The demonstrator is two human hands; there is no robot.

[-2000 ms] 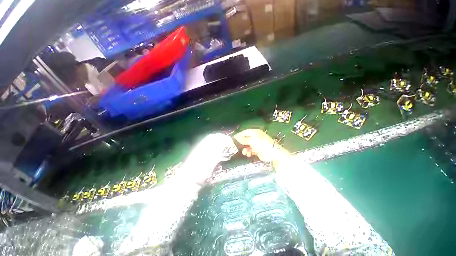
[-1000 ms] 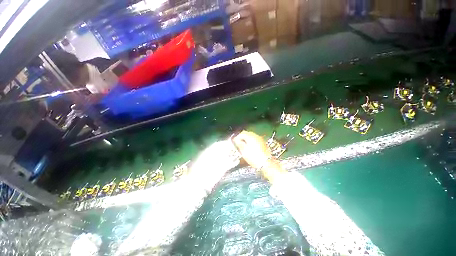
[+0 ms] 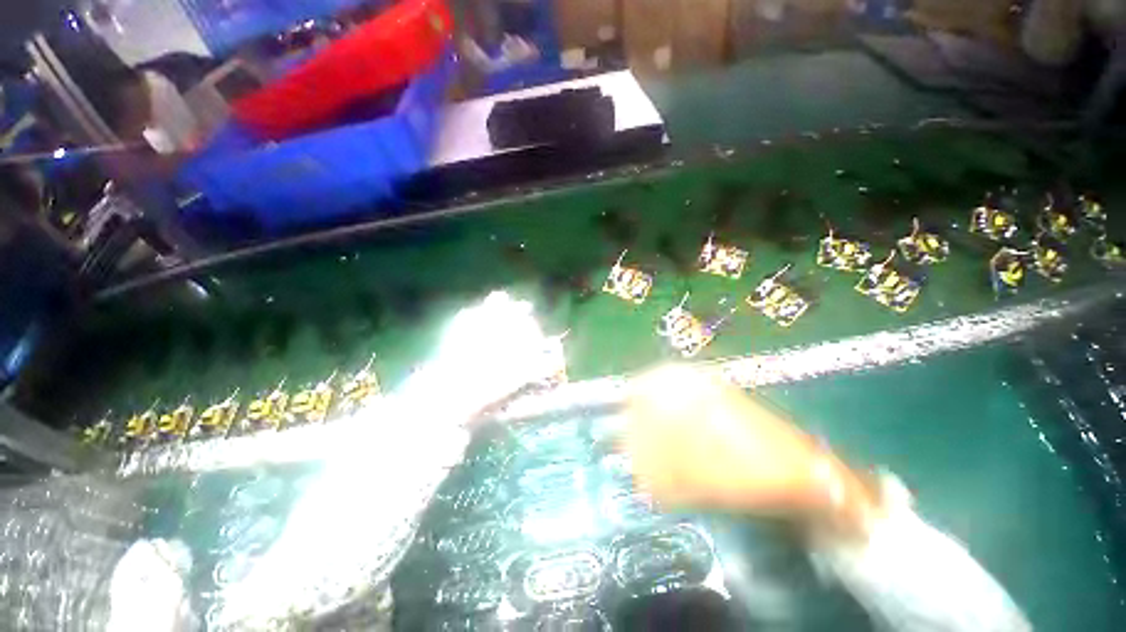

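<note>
My left hand [image 3: 494,352], overexposed white, is over the near edge of the green belt [image 3: 432,290]. Part of a circuit board [image 3: 552,358] shows at its right side; the glare hides whether the fingers hold it. My right hand [image 3: 704,438] is blurred, above the clear blister tray [image 3: 556,574] and apart from the left hand; its fingers and anything in them cannot be made out. Several small circuit boards with yellow parts and upright wires lie on the belt to the right [image 3: 778,300], and a row of them lies to the left [image 3: 266,405].
A blue bin [image 3: 321,167] with a tilted red bin [image 3: 352,74] stands across the belt. A dark block [image 3: 550,117] lies on a white board [image 3: 636,105]. A pale rail [image 3: 864,352] edges the belt. Crumpled clear plastic [image 3: 56,562] is at lower left. A dark tray grid [image 3: 1087,383] is at right.
My right hand has moved away from my left hand, down and to the right over the tray. Another board now shows on the belt right of my left hand. The view has shifted slightly.
</note>
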